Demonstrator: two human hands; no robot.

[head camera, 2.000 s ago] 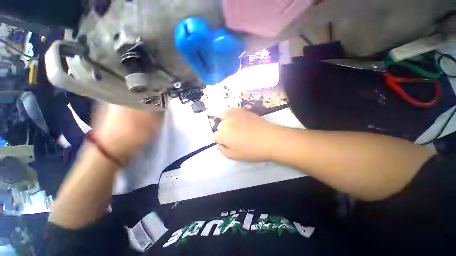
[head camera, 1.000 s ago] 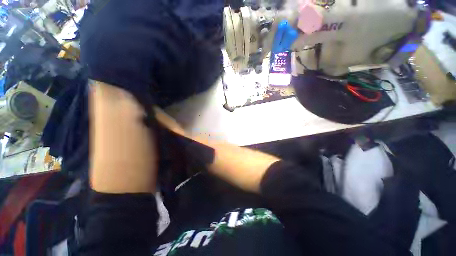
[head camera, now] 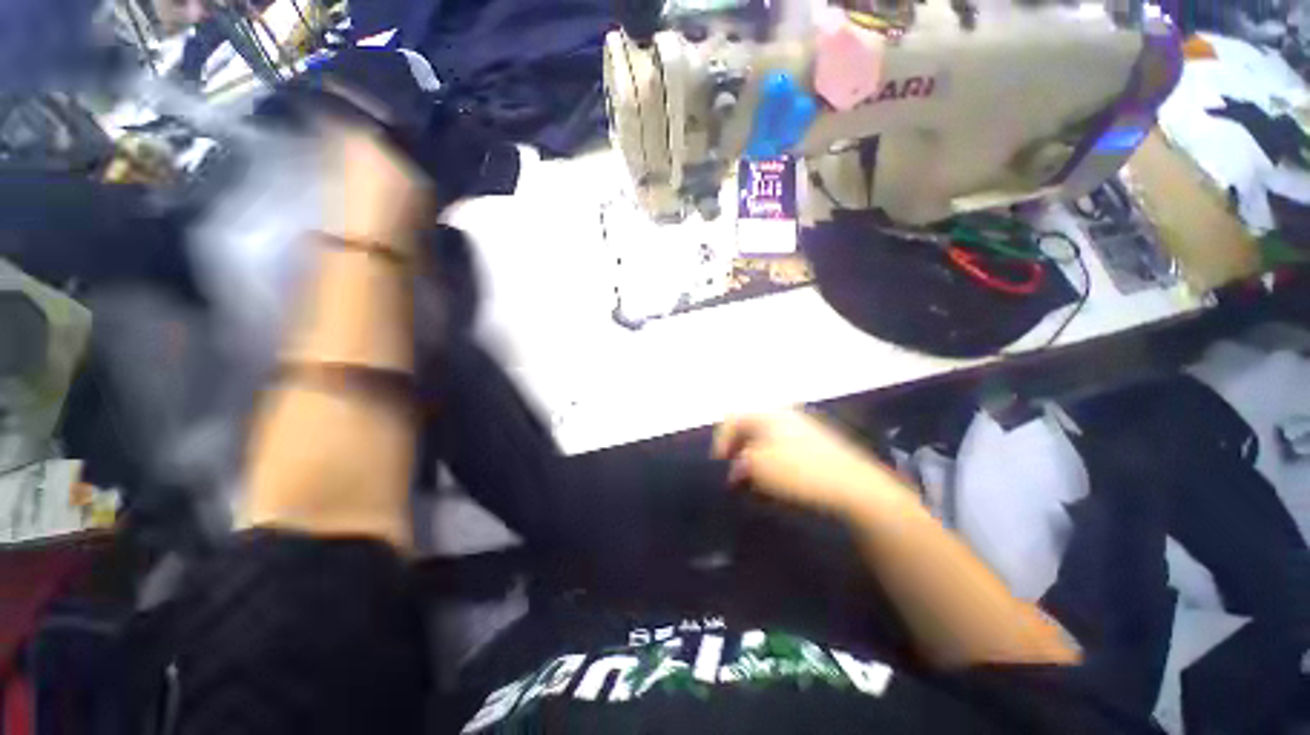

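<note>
My left hand [head camera: 371, 170] reaches to the upper left among dark cloth. It is blurred, and its fingers and any grip cannot be made out. Dark cloth [head camera: 491, 431] runs beside my left forearm down towards my lap. A blurred pale-grey cloth [head camera: 247, 230] shows left of that forearm. My right hand [head camera: 783, 457] is over dark cloth in front of the table edge, fingers curled; whether they pinch anything is unclear. The sewing machine head [head camera: 941, 122] stands beyond, with the needle area [head camera: 675, 259] washed out by glare.
A smartphone [head camera: 767, 208] stands behind the needle area. A black round mat [head camera: 905, 295] holds red-handled scissors [head camera: 994, 270]. Pale pieces [head camera: 1017, 488] and dark pieces [head camera: 1128, 503] lie at the lower right. Dark blue cloth [head camera: 532, 65] is heaped behind, left of the machine.
The view has swung away from the needle area. My left hand has moved from beside the machine to the upper left. My right hand has left the needle area and is now near my lap.
</note>
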